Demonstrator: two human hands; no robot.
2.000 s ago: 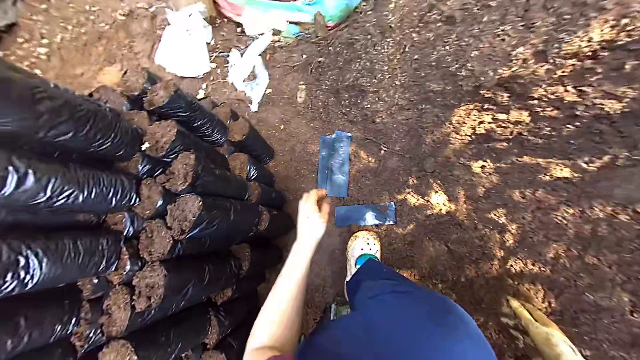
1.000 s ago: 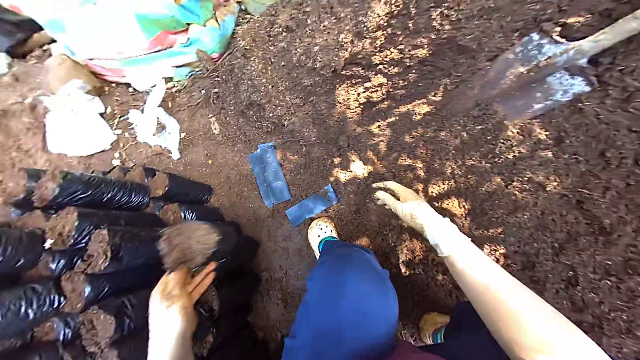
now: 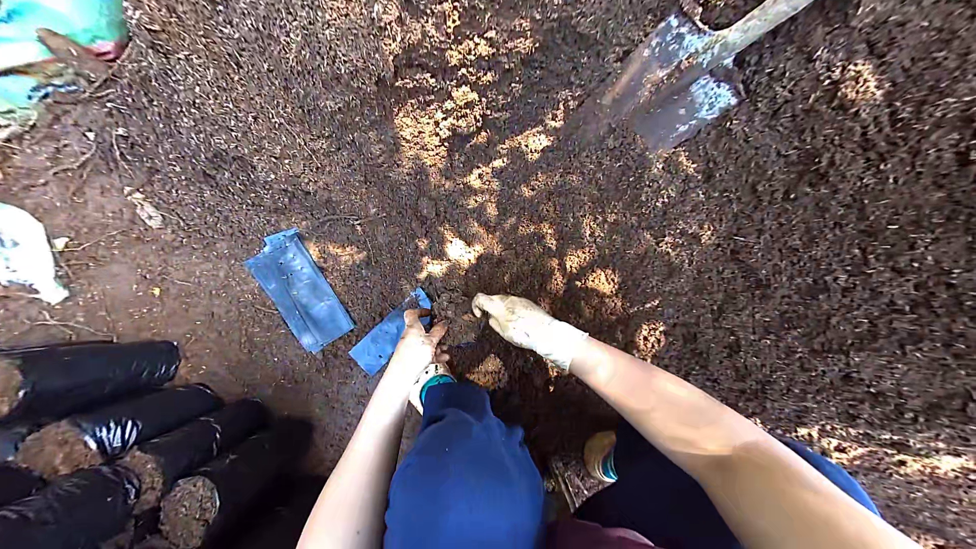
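My bare left hand [image 3: 424,340] reaches down to a flat blue-black plastic bag [image 3: 381,336] on the soil, its fingers over the bag's right end; whether they pinch it I cannot tell. To its left lies a wider stack of the same flat bags [image 3: 300,291], with small punched holes. My right hand [image 3: 526,323], in a pale soiled glove, hovers just right of the left hand over dark loose soil [image 3: 579,252], its fingers curled; no held object shows. Soil-filled black plastic bags [image 3: 194,509] lie stacked at the lower left.
A shovel [image 3: 679,80] rests with its blade in the soil at the upper right. A colourful plastic sack [image 3: 69,38] is at the upper left, and a white plastic bag [image 3: 27,252] at the left edge. My shoe [image 3: 427,380] is right beside the left hand.
My left hand has left the filled bags, where it was at a soil-filled one, and come to the flat bags. My right hand has moved in beside it. The view has shifted right.
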